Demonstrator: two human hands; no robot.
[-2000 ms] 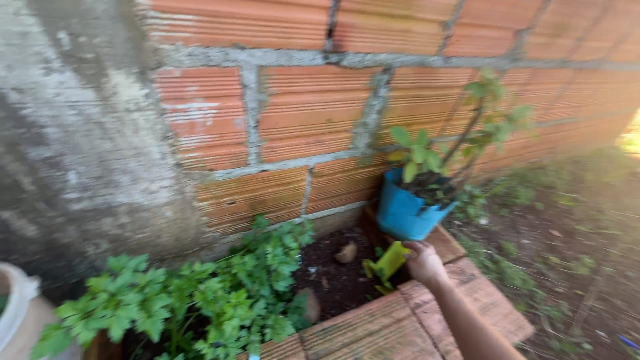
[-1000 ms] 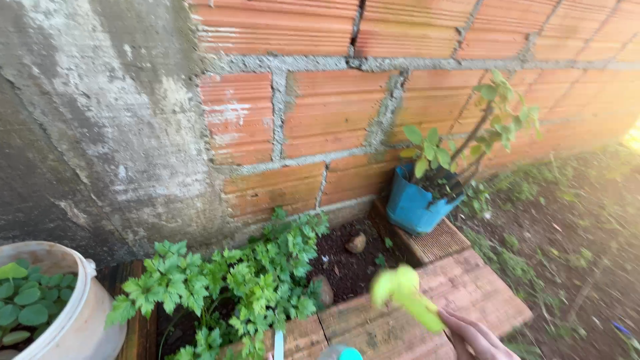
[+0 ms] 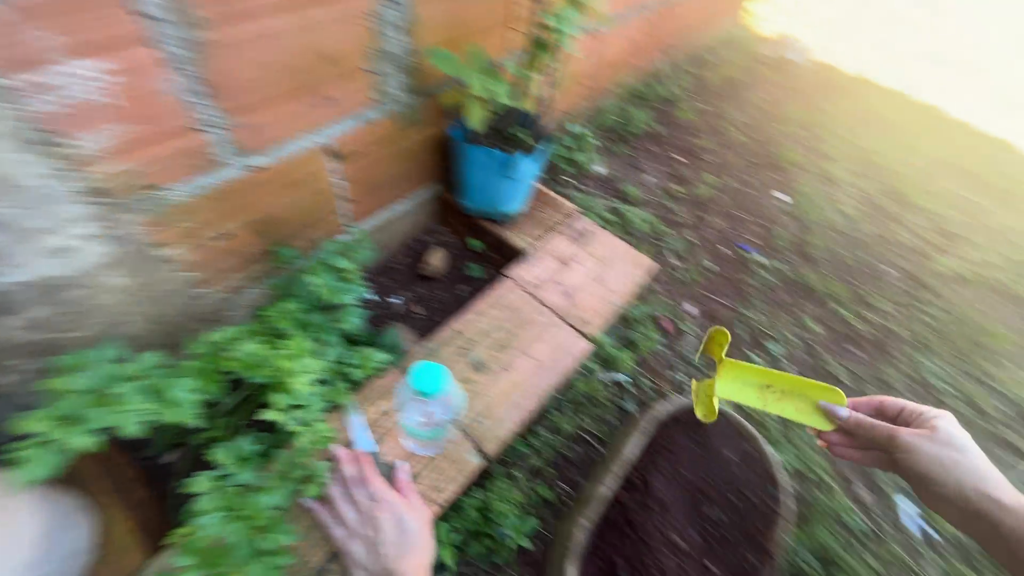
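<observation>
My right hand [image 3: 900,444] grips one end of a yellow-green plastic strip [image 3: 780,388] with curled lobes at its other end, held above and beside a round pot of dark soil [image 3: 680,488]. My left hand [image 3: 376,512] reaches onto the brick border [image 3: 488,352], its fingertips at the near end of a small pale blade-like object [image 3: 362,432]; whether it grips that object I cannot tell. Just right of those fingers a clear plastic bottle with a turquoise cap [image 3: 430,408] stands upright on the bricks. The view is blurred.
Leafy green plants [image 3: 296,384] fill the bed to the left, beside bare soil with a stone [image 3: 434,262]. A blue pot [image 3: 498,172] with a plant stands on the border's far corner against the brick wall [image 3: 280,72]. Grassy ground [image 3: 800,208] lies right; a blurred pale container [image 3: 44,528] is lower left.
My right hand has moved away from the bed with the yellow-green strip, which earlier was at the soil near the blue pot. My left hand has come into view. The view has swung right and down.
</observation>
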